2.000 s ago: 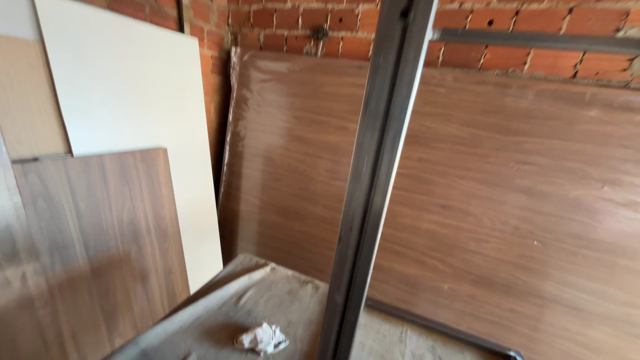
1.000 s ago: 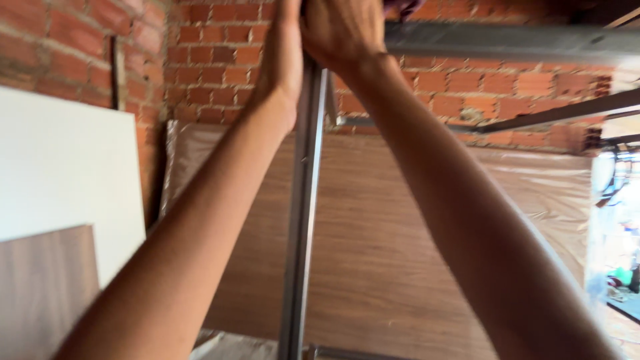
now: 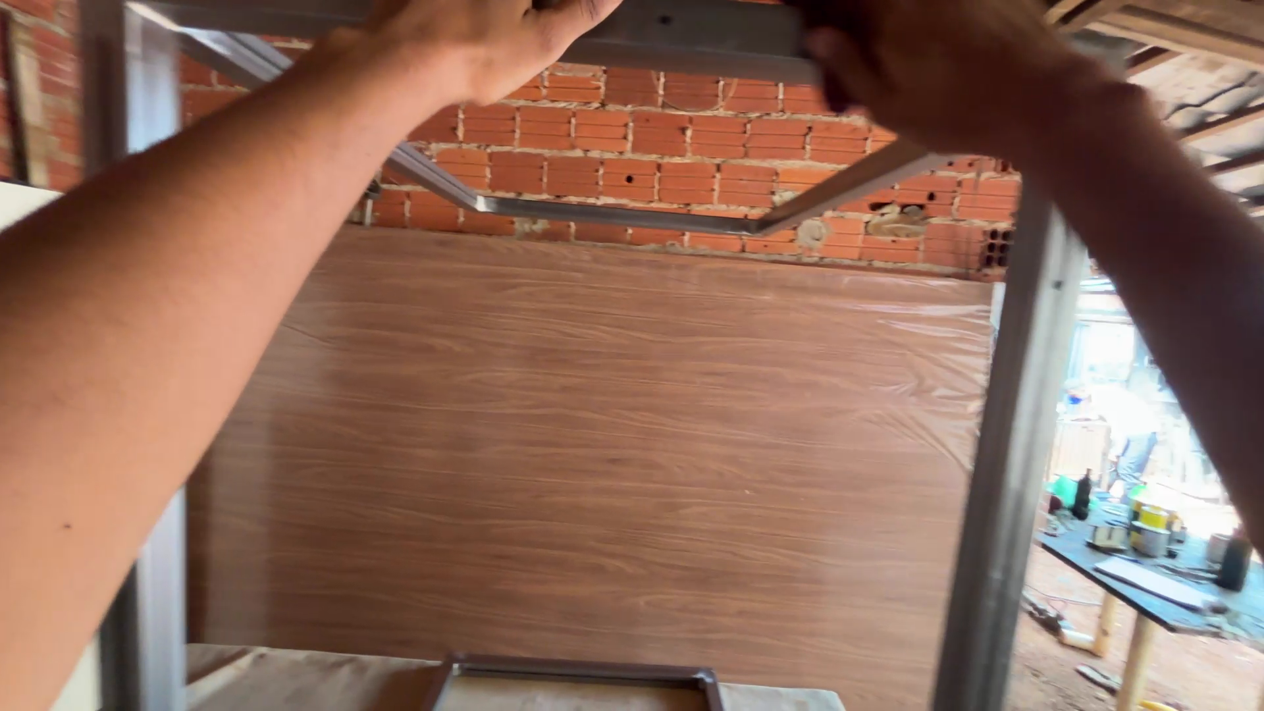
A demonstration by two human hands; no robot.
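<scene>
A grey metal frame of square tubing (image 3: pixel 691 38) stands around the view, with a top bar, uprights at both sides and a smaller rectangle of bars behind. My left hand (image 3: pixel 484 39) is at the top bar, its thumb along the bar and its other fingers cut off by the view's upper edge. Further right, my right hand (image 3: pixel 918 74) is blurred and bent over the same bar, with a dark purple cloth (image 3: pixel 835 84) bunched under its fingers. The right upright (image 3: pixel 1017 444) passes below my right wrist.
A wood-grain panel (image 3: pixel 612 425) under clear plastic leans on the brick wall (image 3: pixel 681 133). Low in front lie a covered surface (image 3: pixel 296 676) and a dark metal bar frame (image 3: pixel 583 671). At right, a worktable (image 3: pixel 1136 583) holds cans and bottles; a person (image 3: pixel 1136 444) shows blurred beyond.
Both hands came into view on the metal frame, close together one second ago; now they are apart along the top bar. The view has swung to the right and shows the worktable.
</scene>
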